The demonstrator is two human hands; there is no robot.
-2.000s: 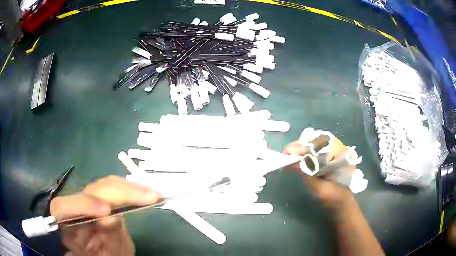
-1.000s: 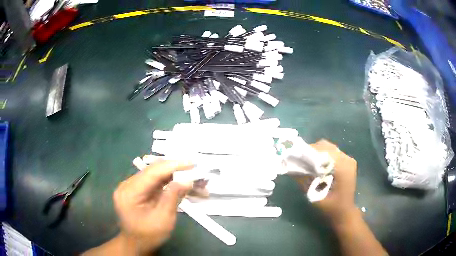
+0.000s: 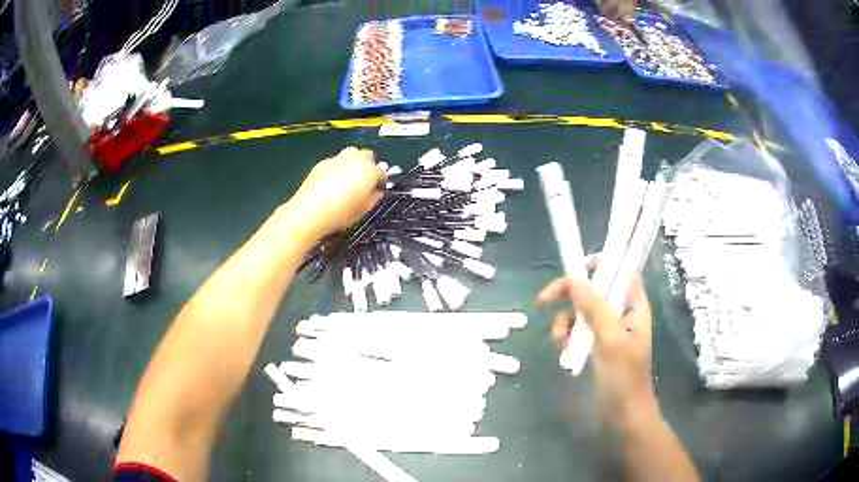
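Note:
My left hand [image 3: 341, 191] is at the upper left of the pile of dark inner assemblies with white ends [image 3: 414, 221]. Its fingers are bunched over the pile; whether they grip an assembly is hidden. My right hand [image 3: 607, 325] holds several white plastic tubes [image 3: 617, 216] fanned out and pointing up, right of the pile. A row of white tubes [image 3: 396, 377] lies on the dark green mat nearer to me, glaring into one white patch.
A clear bag of white parts [image 3: 744, 273] lies at right. Blue trays [image 3: 452, 71] with small parts stand at the far edge. A metal bar [image 3: 141, 256], red container [image 3: 130, 139] and blue bin [image 3: 26, 362] are at left. Another person's hand [image 3: 617, 8] shows at the top.
My left hand has moved from over the tube row up and forward to the dark assemblies. My right hand now holds its tubes fanned upright. The view has tilted up, showing the far trays.

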